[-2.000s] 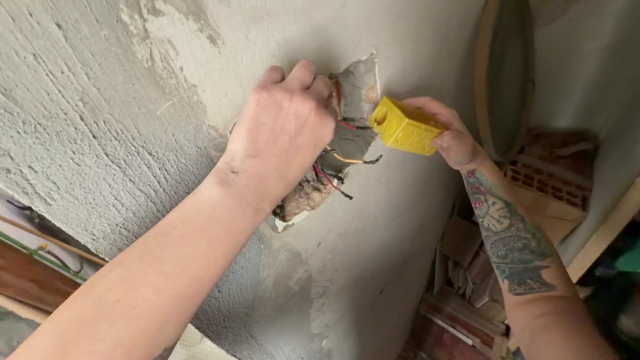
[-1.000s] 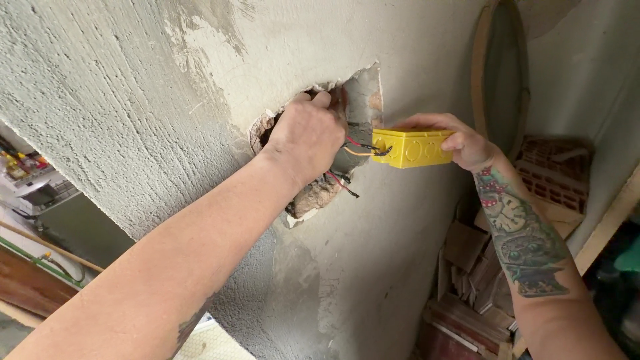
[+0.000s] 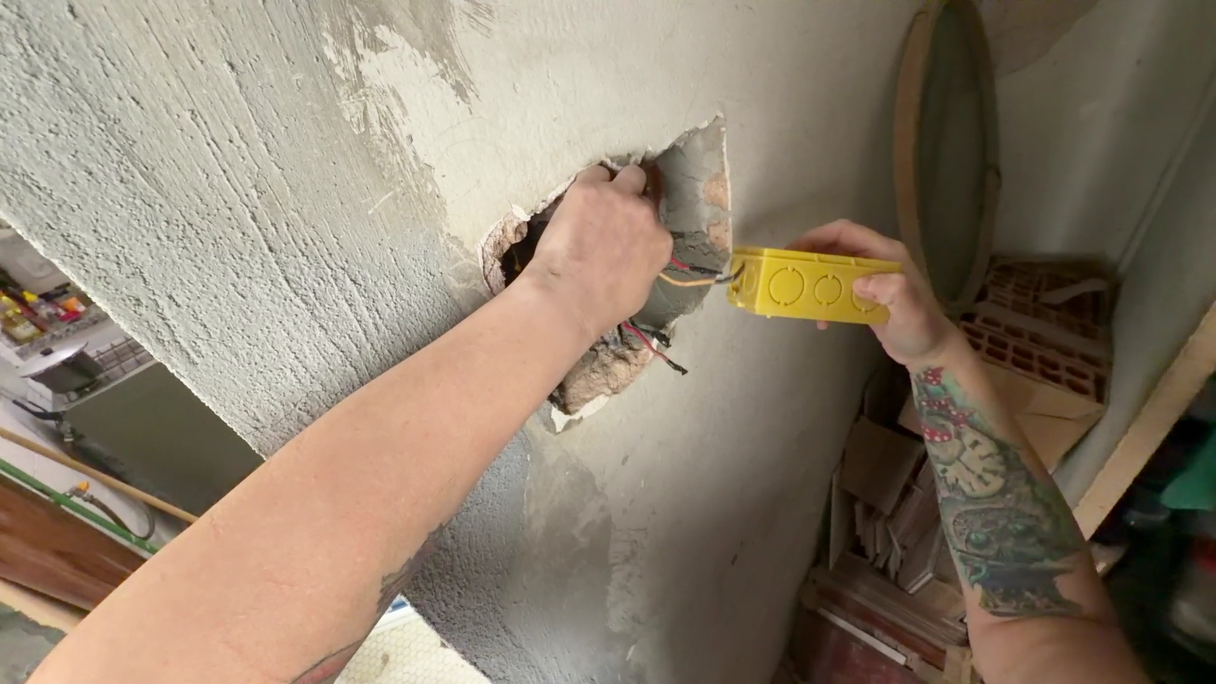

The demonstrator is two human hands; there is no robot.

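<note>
My right hand (image 3: 888,285) holds a yellow plastic electrical box (image 3: 807,285) by its far end, just right of a broken-out hole in the plastered wall (image 3: 698,171). Wires with dark tips (image 3: 698,279), one of them yellow-orange, run from the hole to the box's left end, and their tips meet a knockout there. My left hand (image 3: 608,242) reaches into the hole with curled fingers; its fingertips and whatever they touch are hidden. Below it, red and black wires (image 3: 655,347) stick out over the rough broken masonry (image 3: 608,370).
A round wood-rimmed sieve (image 3: 912,152) leans at the upper right. Under it are hollow bricks (image 3: 1035,332) and stacked tile pieces (image 3: 888,503). Rough plaster (image 3: 190,190) covers the wall at left. Past its edge, a green hose (image 3: 66,503) and a counter area show.
The yellow box was tilted with no wires plainly at its end two seconds ago; it now lies level with wire tips at its left end. My left hand has moved lower relative to the hole's top.
</note>
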